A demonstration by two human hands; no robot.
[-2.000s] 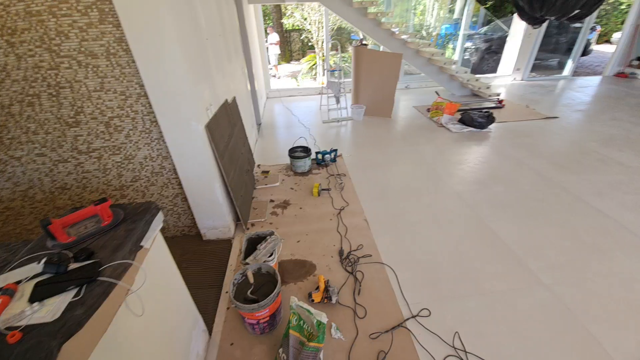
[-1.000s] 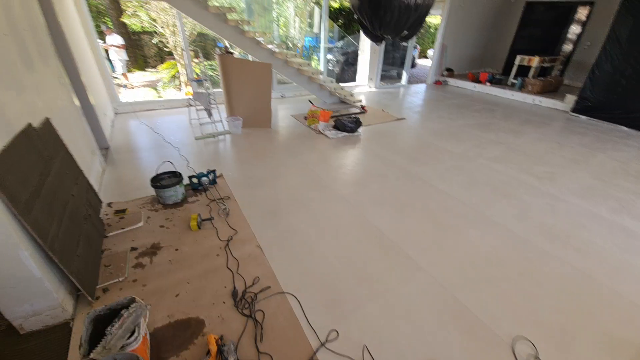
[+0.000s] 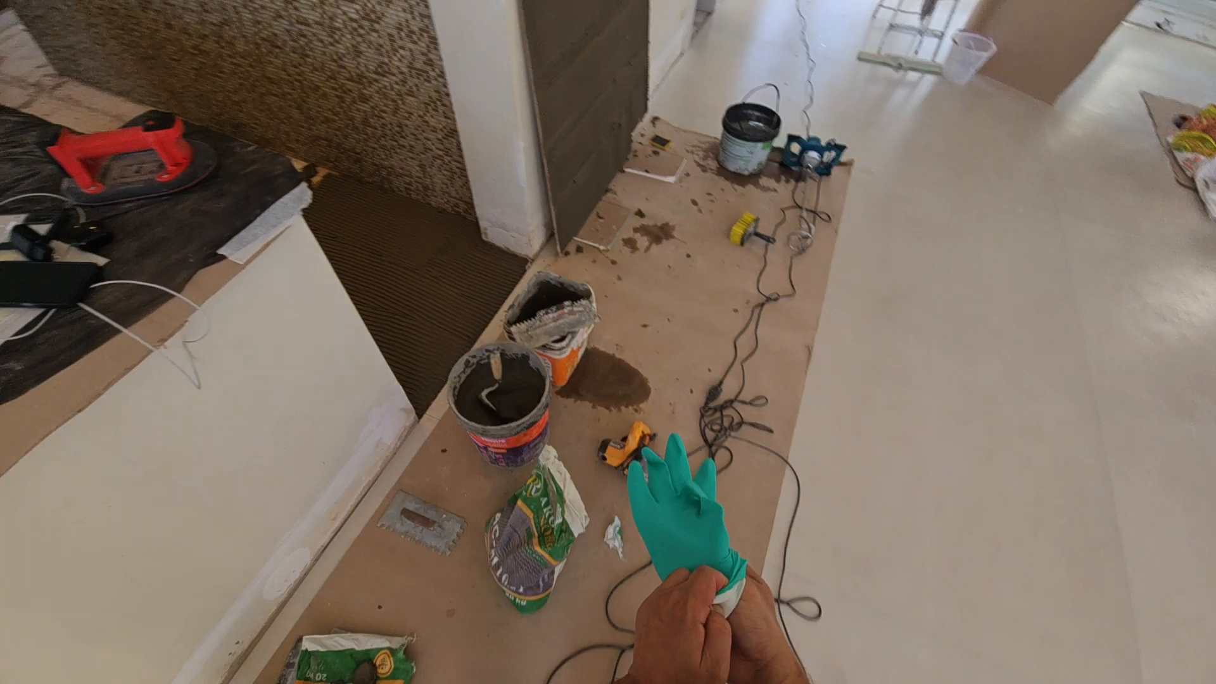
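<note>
My right hand point(image 3: 682, 508) wears a green rubber glove, its fingers spread and holding nothing. My bare left hand point(image 3: 676, 622) is shut on the glove's cuff point(image 3: 730, 591) at the right wrist. Beyond the gloved fingers lies a yellow-and-black tool point(image 3: 627, 446). To the left stand a bucket of dark mortar point(image 3: 503, 423) with a trowel in it and a second bucket point(image 3: 562, 356) with a notched trowel across its top. A notched trowel point(image 3: 423, 522) lies flat near an opened green-and-white bag point(image 3: 534, 541).
Brown floor paper point(image 3: 693, 332) carries tangled black cables point(image 3: 727, 413), a yellow brush attachment point(image 3: 746, 228), a black-rimmed bucket point(image 3: 748, 142) and a blue power tool point(image 3: 812, 154). Another bag point(image 3: 351, 657) lies lower left. A red-handled suction cup point(image 3: 123, 161) rests on the covered counter. A large tile point(image 3: 584, 104) leans by the wall.
The view has swung back left and down. Both hands, one gloved, are now in view; neither earlier frame shows them.
</note>
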